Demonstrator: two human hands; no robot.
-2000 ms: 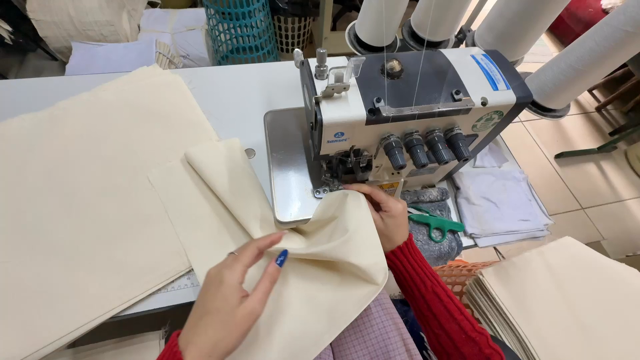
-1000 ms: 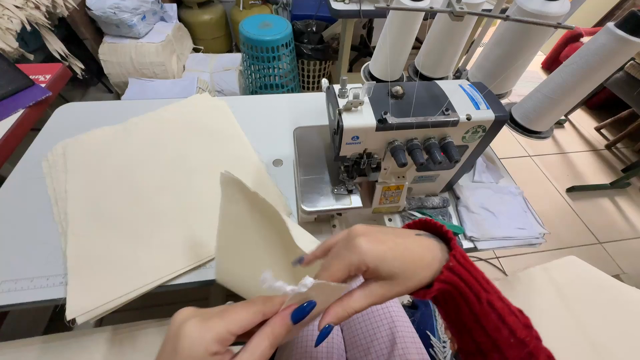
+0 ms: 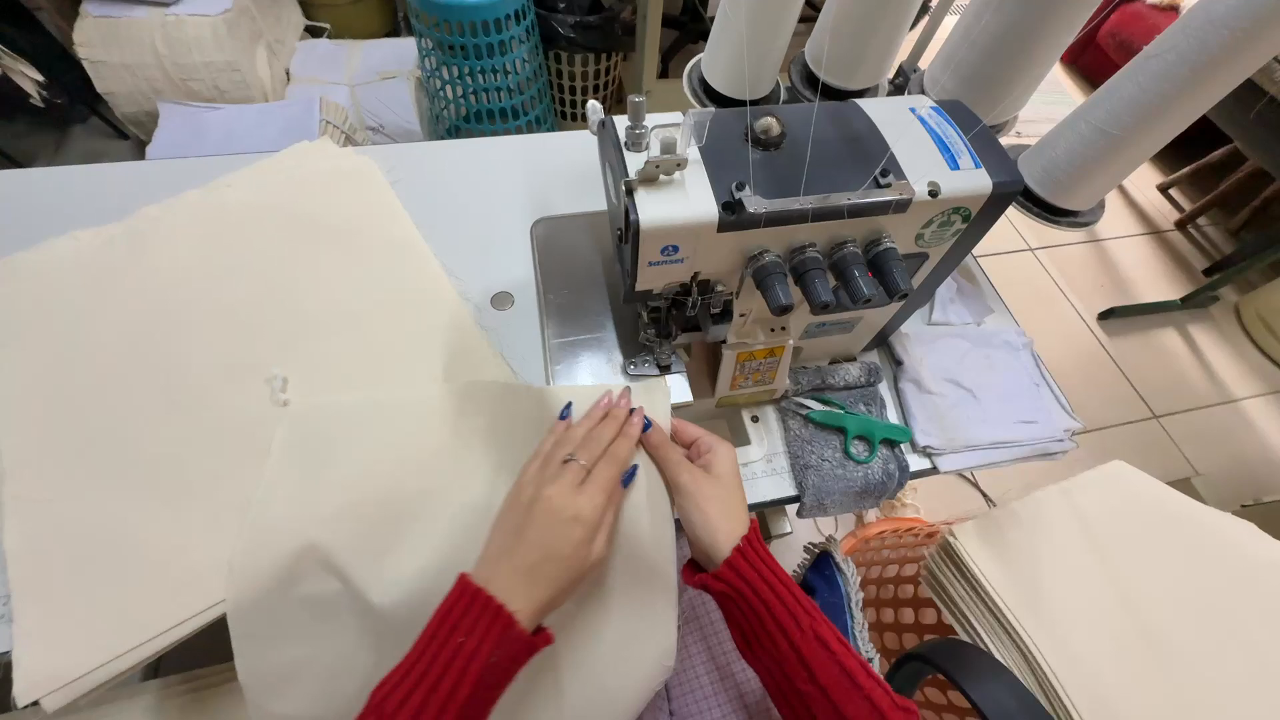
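A cream fabric piece (image 3: 400, 530) hangs over the table's front edge, its upper right corner just before the presser foot (image 3: 655, 360) of a Sansei overlock machine (image 3: 800, 230). My left hand (image 3: 565, 490) lies flat on the fabric near that corner, fingers together. My right hand (image 3: 705, 490) pinches the fabric's right edge between thumb and fingers, beside the left fingertips. Left of the machine lies a stack of cream fabric (image 3: 220, 300), partly under the piece. A small white tuft of thread (image 3: 278, 388) shows at the piece's upper left.
Green-handled thread snips (image 3: 860, 430) rest on a grey cloth (image 3: 835, 480) right of the machine. Folded white cloths (image 3: 980, 390) lie beyond. An orange basket (image 3: 895, 570) and another cream fabric stack (image 3: 1130, 590) stand at lower right. Large thread cones (image 3: 1140, 120) rise behind the machine.
The fabric, bunched under the hands two seconds ago and held up folded one second ago, is now spread flat up to the presser foot. My left hand has moved onto it, near the machine.
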